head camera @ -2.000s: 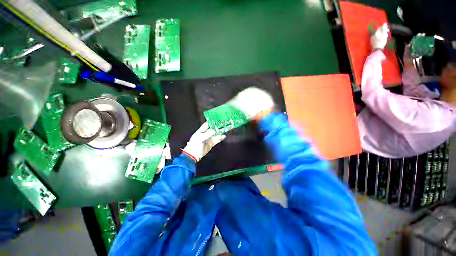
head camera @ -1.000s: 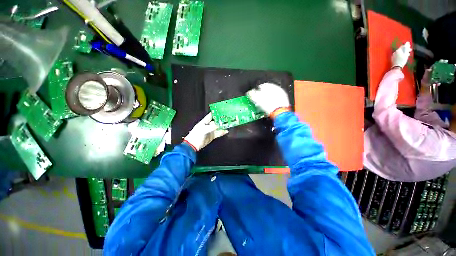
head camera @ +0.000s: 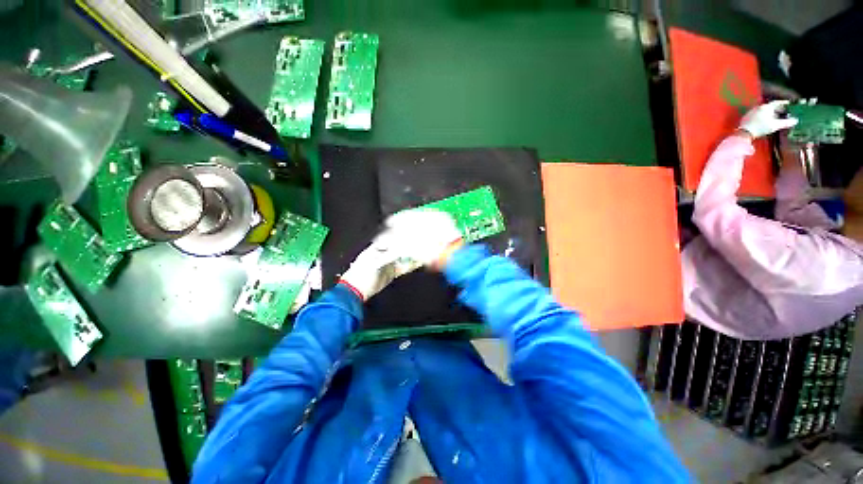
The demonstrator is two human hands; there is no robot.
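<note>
A green circuit board (head camera: 478, 213) is held just above the black mat (head camera: 355, 180), tilted with its right end up. My left hand (head camera: 371, 271), in a white glove, grips the board's left end. My right hand (head camera: 423, 234), gloved and motion-blurred, is over the left part of the board, close beside my left hand. It covers that part of the board. Whether it holds anything cannot be made out.
The solvent pot (head camera: 177, 206) stands left of the mat, among loose boards (head camera: 282, 269). A red-orange mat (head camera: 613, 246) lies to the right. A diagonal bar (head camera: 180, 71) crosses the upper left. A person in a pink smock (head camera: 748, 236) works at the far right.
My right hand has moved left along the board, from its right end to near my left hand. The board's right end now shows. The neighbour's gloved hand has moved to a board.
</note>
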